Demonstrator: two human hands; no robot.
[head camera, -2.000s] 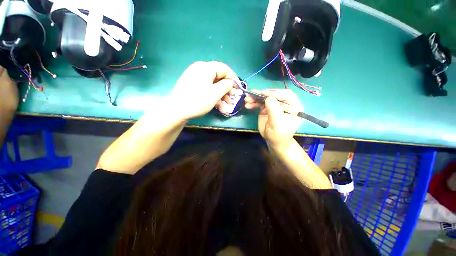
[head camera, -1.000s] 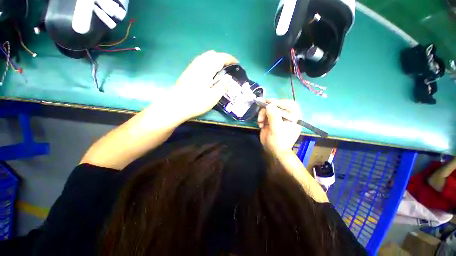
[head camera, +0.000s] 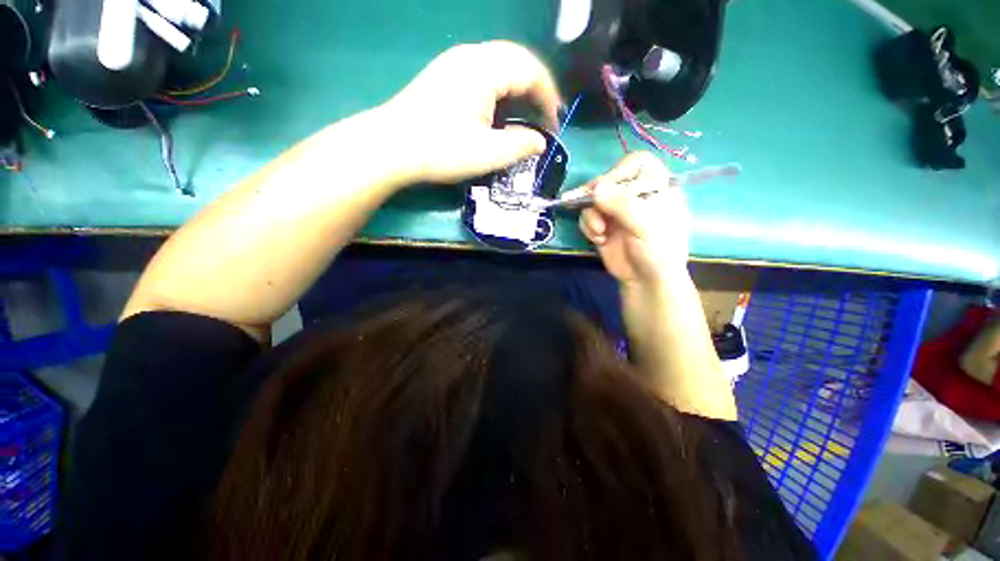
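The front camera module (head camera: 511, 203), a round black shell with a pale board, is at the bench's front edge. My left hand (head camera: 483, 115) holds its far side, with thumb and fingers around the rim. My right hand (head camera: 639, 219) grips thin metal tweezers (head camera: 702, 174) near their middle. The tweezers' tips touch or hover over the board; contact is too small to tell. A thin blue wire (head camera: 570, 114) runs from the module towards the open black camera housing (head camera: 680, 82), whose coloured wire harness (head camera: 647, 134) hangs out onto the green mat.
More camera housings (head camera: 99, 55) with trailing wires stand at the far left. A black module (head camera: 932, 99) lies at the right of the green mat (head camera: 790, 208). Blue plastic baskets (head camera: 855, 384) are below the bench. Cardboard boxes (head camera: 894, 534) and a person's red sleeve (head camera: 952, 367) show at lower right.
The module has been turned upright, and my left hand has moved to its far rim. My right hand's tweezers have swung to a flatter angle. The view has shifted a little.
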